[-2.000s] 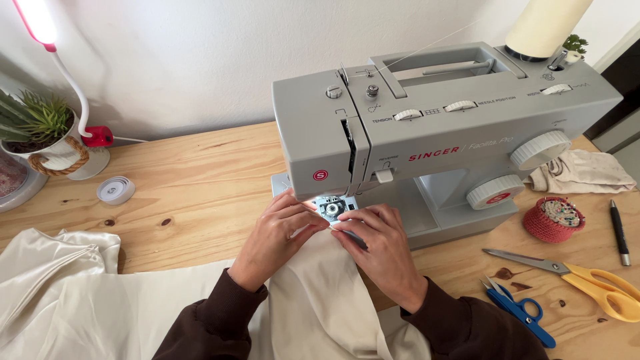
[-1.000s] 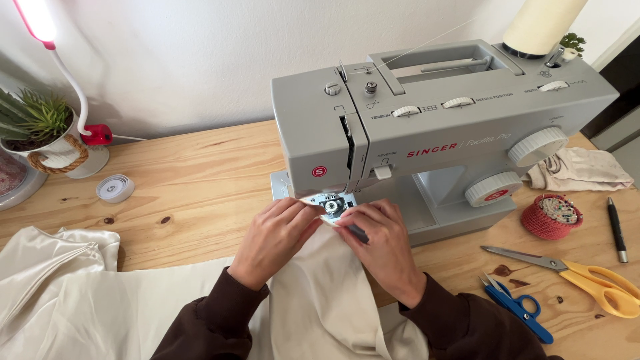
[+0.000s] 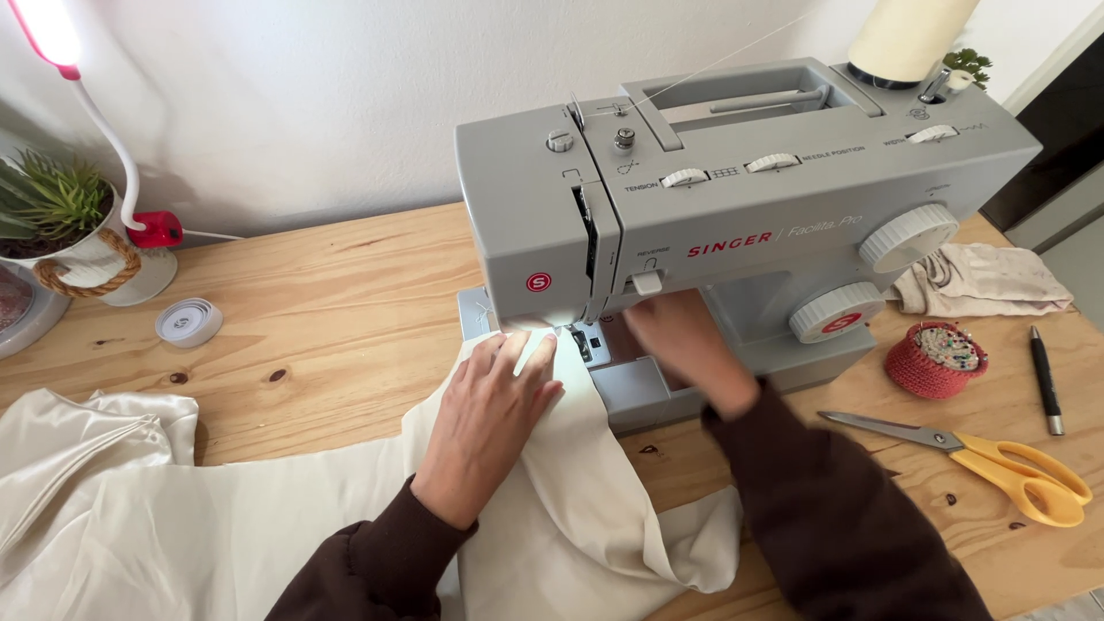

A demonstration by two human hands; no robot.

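Observation:
A grey Singer sewing machine [image 3: 742,207] stands on the wooden table, its needle area lit. Cream satin fabric [image 3: 552,483] runs over the table and up under the machine's head. My left hand [image 3: 492,405] lies flat on the fabric just in front of the presser area, fingers spread a little and pressing it down. Beneath the machine's arm, to the right of the needle area, reaches my right hand [image 3: 686,345]; its fingertips are hidden behind the machine head. Whether it holds anything cannot be seen.
Right of the machine are a red pincushion [image 3: 927,371], yellow-handled scissors [image 3: 1026,479], a black pen [image 3: 1046,384] and folded cloth [image 3: 983,280]. A rolled tape measure [image 3: 188,323], a potted plant [image 3: 129,272] and a lamp [image 3: 129,164] stand at left. A thread cone [image 3: 910,39] tops the machine.
My hands were together at the fabric edge before the needle plate. The right hand has moved under the machine's arm; the left now lies flat on fabric that has come under the head.

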